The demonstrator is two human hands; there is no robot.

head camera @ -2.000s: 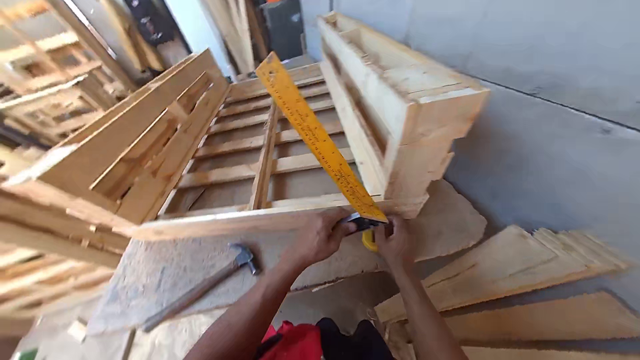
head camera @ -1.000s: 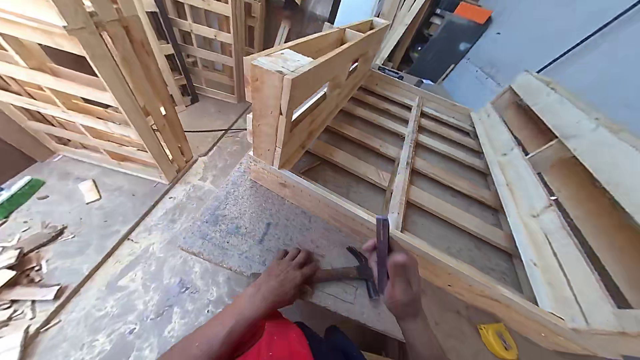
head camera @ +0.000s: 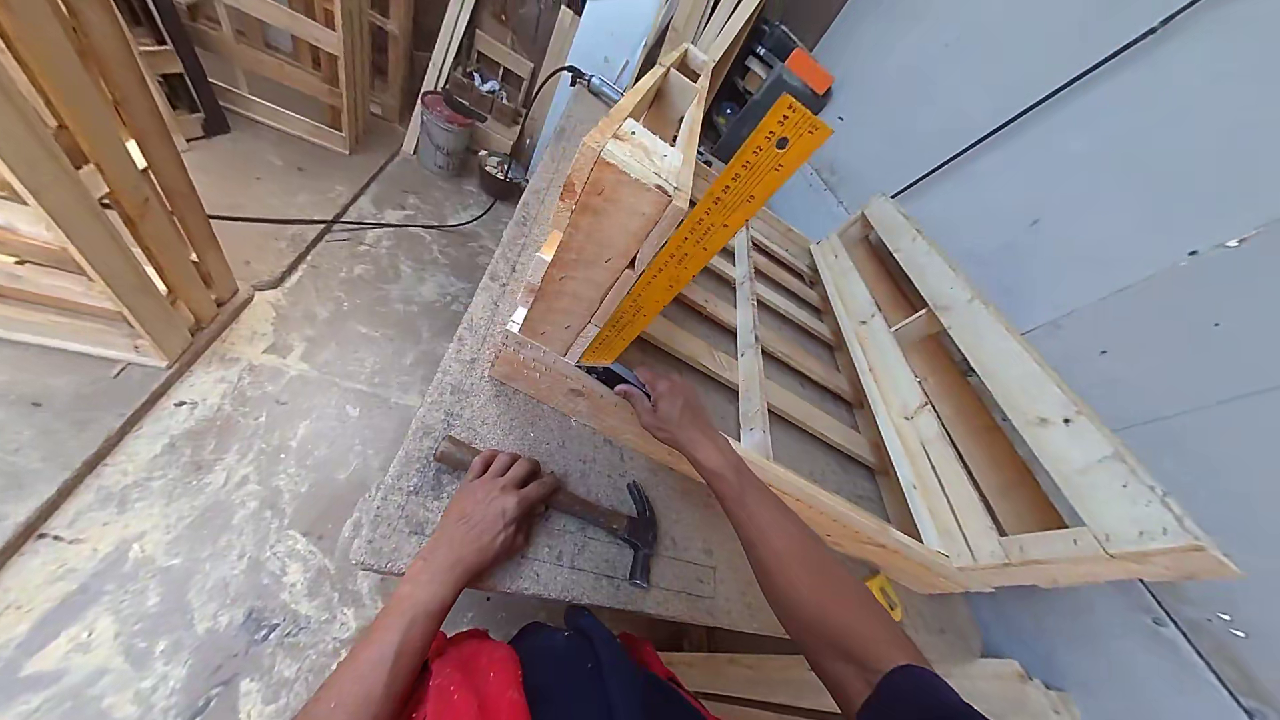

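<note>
My right hand (head camera: pixel 665 405) grips the dark handle of a try square, whose yellow graduated blade (head camera: pixel 715 230) rises along the left box-like side (head camera: pixel 600 240) of a pallet-wood frame. The handle lies at the inner face of the frame's front board (head camera: pixel 600 405). My left hand (head camera: pixel 500 505) rests over the wooden handle of a claw hammer (head camera: pixel 600 515) lying on a rough work board; whether the fingers close around it is hard to tell. Slats (head camera: pixel 700 345) span the frame, and a second box-like side (head camera: pixel 960 400) stands at its right.
A yellow tape measure (head camera: pixel 884 597) lies beyond the frame's front edge. Pallet-wood frames (head camera: pixel 110 200) stand at the left. A bucket (head camera: pixel 444 132) and a black cable (head camera: pixel 400 224) are on the floor. An orange and black tool case (head camera: pixel 790 85) sits behind, beside a grey wall (head camera: pixel 1050 120).
The square, at the frame's right corner two seconds ago, is now at the left corner. My left hand has moved from the square to the hammer. The view has swung round strongly.
</note>
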